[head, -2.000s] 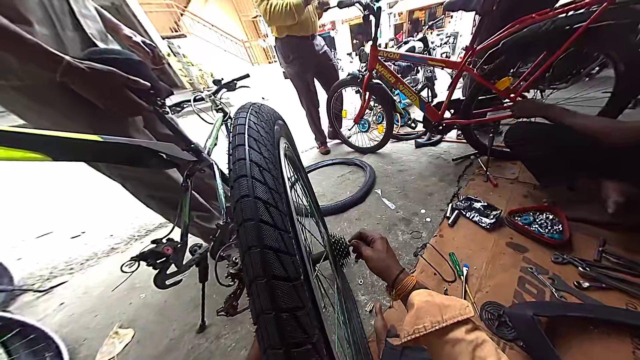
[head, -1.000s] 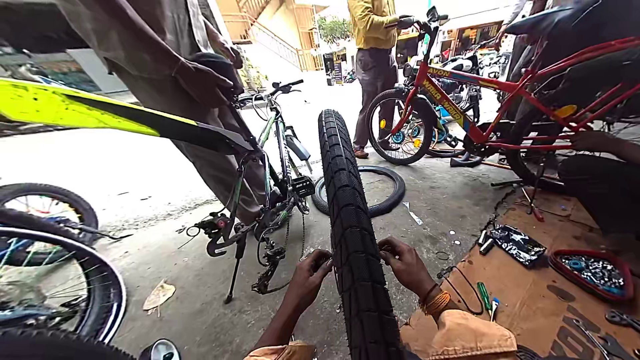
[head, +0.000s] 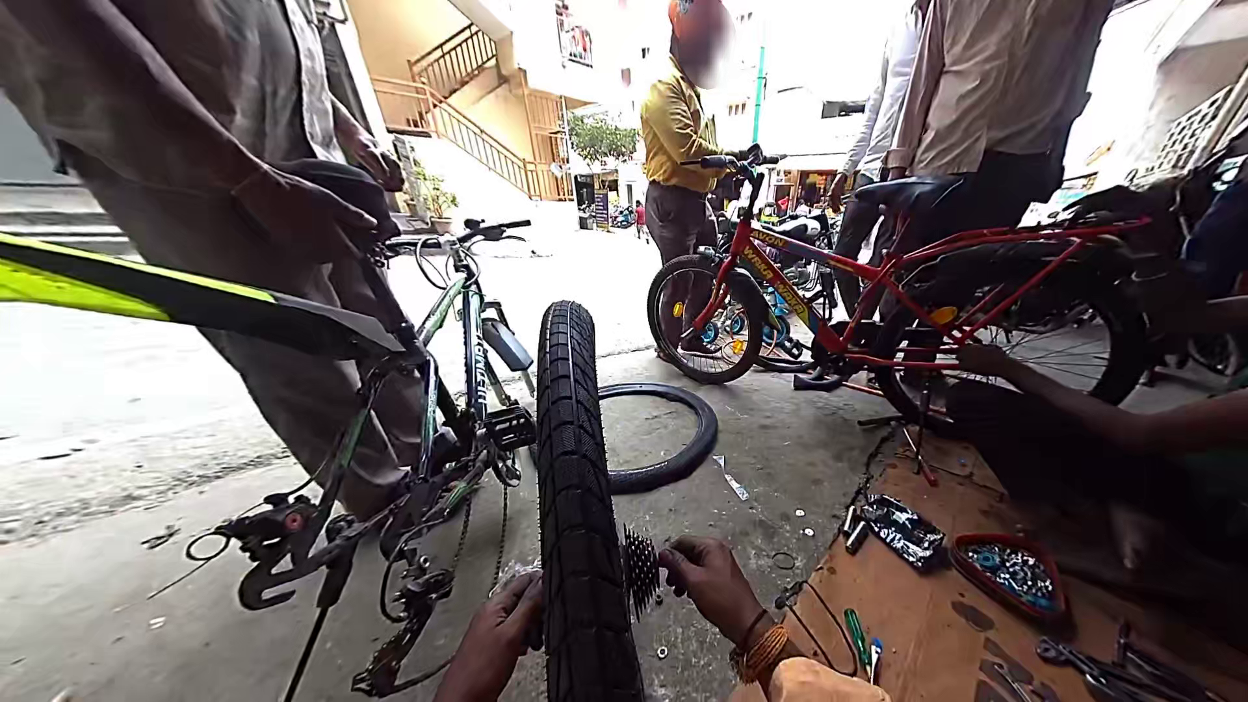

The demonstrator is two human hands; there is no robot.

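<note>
A bicycle wheel with a knobbly black tyre (head: 575,468) stands upright, seen nearly edge-on, between my hands. On its right side sticks out a cassette of sprockets (head: 641,573). My right hand (head: 710,583), with orange cord round the wrist, has its fingers closed at the hub end beside the cassette. My left hand (head: 499,634) is at the wheel's left side, its fingertips partly hidden by the tyre. Left of the wheel is a green and black bicycle frame (head: 429,409) without its rear wheel, its rear derailleur (head: 414,604) hanging low.
A loose tyre (head: 697,453) lies on the concrete beyond the wheel. At right, a brown board (head: 829,624) holds a screwdriver (head: 858,634), spanners (head: 1102,673) and a red tray of small parts (head: 1058,609). A red bicycle (head: 877,283) stands behind. People stand left and back; another sits at right.
The wheel has turned from an angled view to nearly edge-on since two seconds ago. My left hand, not seen then, is now at its left side. My right hand has moved from the tyre to the hub.
</note>
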